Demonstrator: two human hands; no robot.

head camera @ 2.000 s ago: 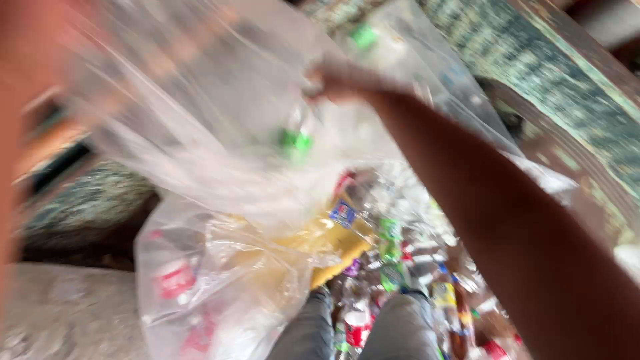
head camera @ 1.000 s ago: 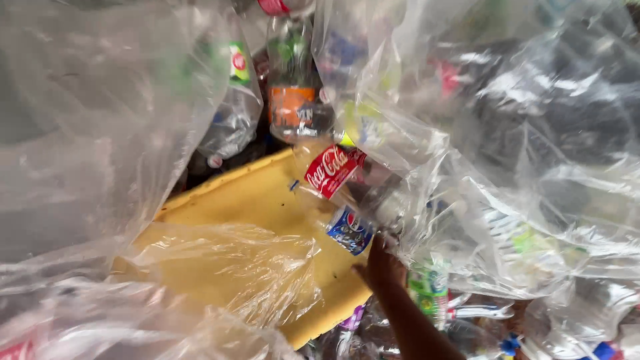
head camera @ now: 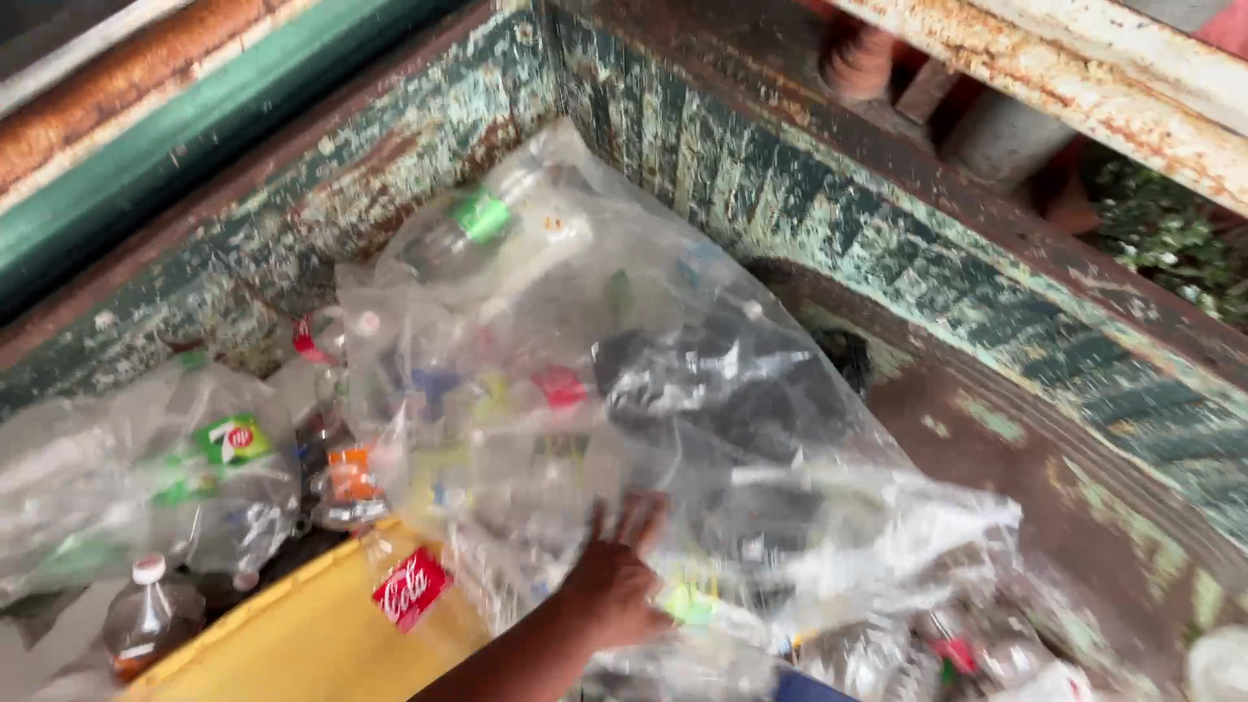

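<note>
One hand reaches in from the bottom centre, its fingers spread on a large clear plastic bag [head camera: 712,390] with bottles showing through it. It looks like my right hand [head camera: 619,585], and no object shows in its grasp. My left hand is out of view. Left of the hand lie a bottle with a red Coca-Cola label [head camera: 412,588] and a yellow plastic panel or crate [head camera: 322,634]. A bottle with a green 7UP label [head camera: 234,439] rests in another clear bag, and a white-capped bottle [head camera: 151,619] stands below it.
Worn green metal walls [head camera: 877,244] of a truck bed or similar container meet in a corner at the top. A rusty rail [head camera: 1072,73] crosses the top right, with foliage [head camera: 1170,219] beyond. Loose bottles [head camera: 975,648] lie at the lower right.
The view has swung widely. Two seconds ago an arm reached over raised clear plastic; now the hand rests on the bag by the corner. The Coca-Cola bottle was close to the fingers one second ago.
</note>
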